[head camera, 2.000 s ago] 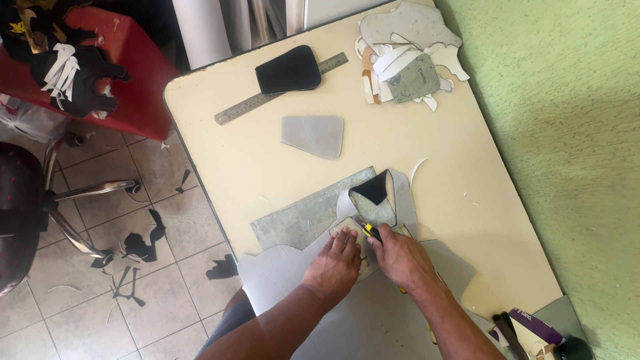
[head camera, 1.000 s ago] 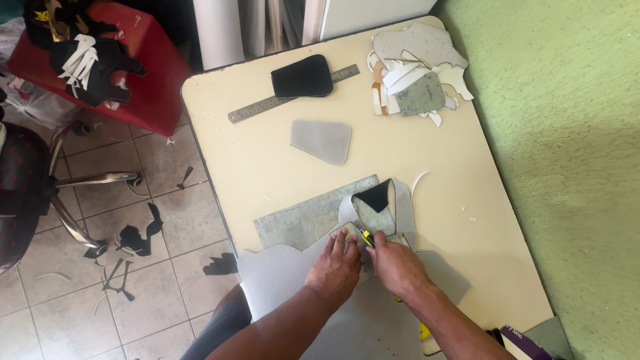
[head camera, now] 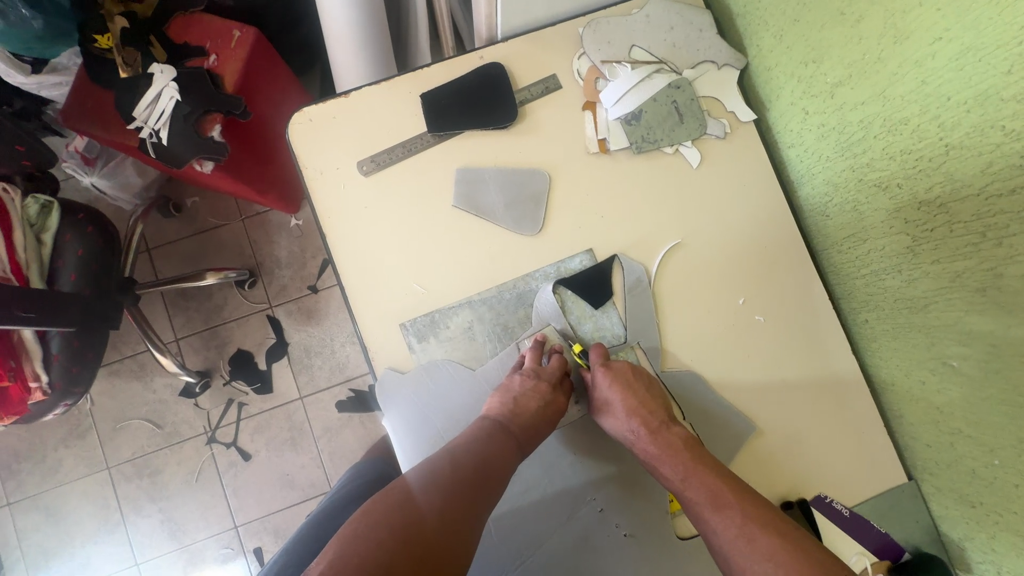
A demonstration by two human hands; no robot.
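My right hand [head camera: 628, 396] is closed around a yellow and black utility knife [head camera: 580, 353], its tip at the edge of a flat pattern piece [head camera: 546, 338]. My left hand [head camera: 534, 392] presses that piece with spread fingertips onto a large grey sheet material [head camera: 448, 408]. A curved strip of the sheet [head camera: 640, 304] loops beyond the knife, with a black scrap [head camera: 592, 282] inside the loop. Under the sheet lies a mottled metal-like plate [head camera: 472, 312]. The blade's tip is too small to make out clearly.
Farther up the table lie a grey cut piece [head camera: 502, 198], a black cut piece [head camera: 470, 99] and a steel ruler [head camera: 400, 152]. Templates and scraps [head camera: 664, 116] are piled near the green wall [head camera: 896, 192]. A red container [head camera: 256, 104] and wheeled chair [head camera: 64, 312] stand left.
My right hand with the knife has shifted slightly along the pattern piece's edge. My left hand still presses on the piece.
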